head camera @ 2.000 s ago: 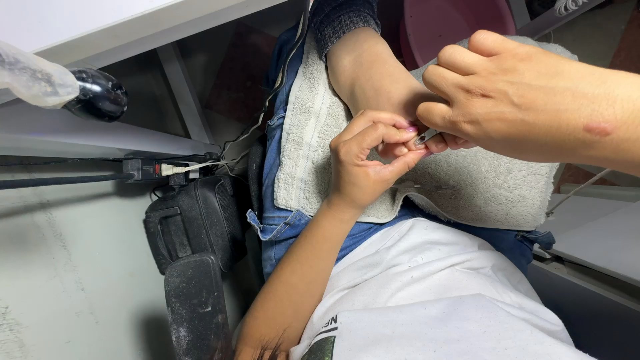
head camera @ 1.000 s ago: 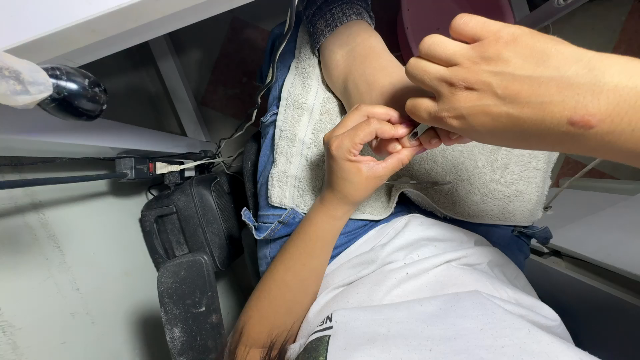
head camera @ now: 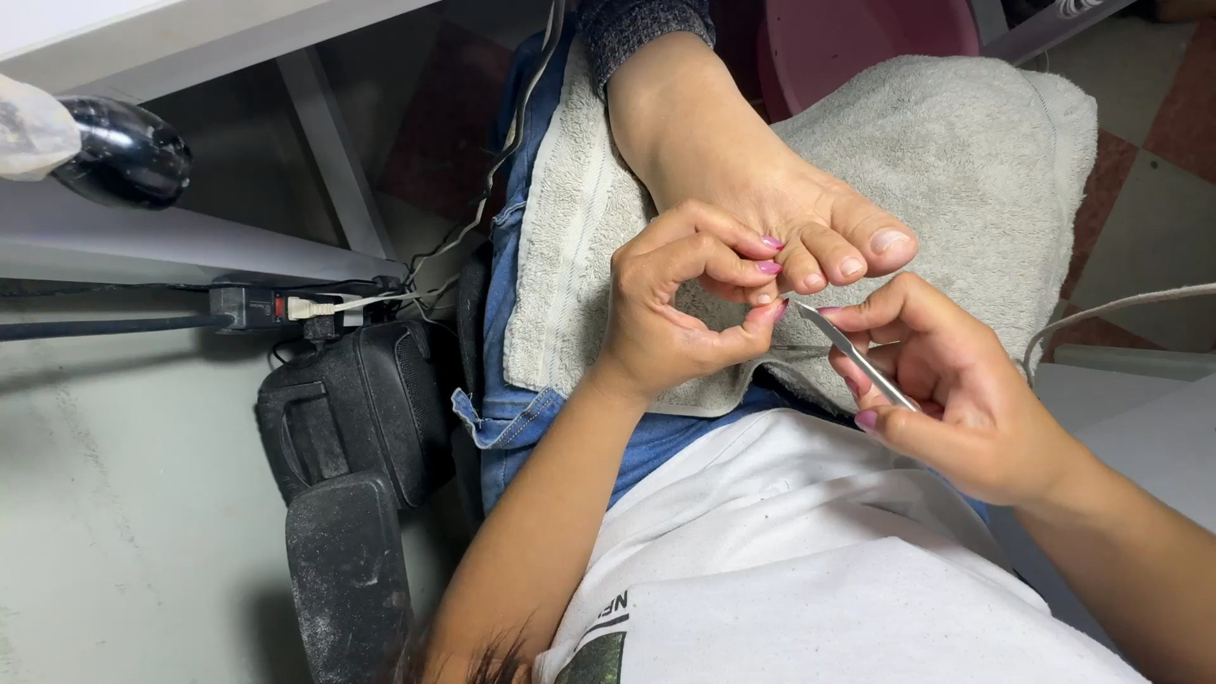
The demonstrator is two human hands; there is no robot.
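Another person's bare foot [head camera: 722,161] rests on a grey towel [head camera: 959,171] over my lap, its toes pointing right and toward me. My left hand [head camera: 684,294] holds the smallest toe [head camera: 761,297], with fingers above it and the thumb tip below. In my right hand [head camera: 936,389] is a slim metal nail-care tool [head camera: 860,361], gripped between the fingers and thumb. The tool's narrow tip points up and left, close to the left thumb and the small toe; whether it touches the toe I cannot tell.
A pink basin [head camera: 864,47] stands beyond the towel. A white table [head camera: 190,43] is at upper left, with a black rounded object [head camera: 128,152] near it. A power strip [head camera: 247,309] with cords and a black padded case [head camera: 356,408] lie to the left. A pale cord [head camera: 1121,309] curves at right.
My right hand has moved down and away from over the toes, turning palm-up, so the toes and metal tool show more fully. My left hand stays at the toes.
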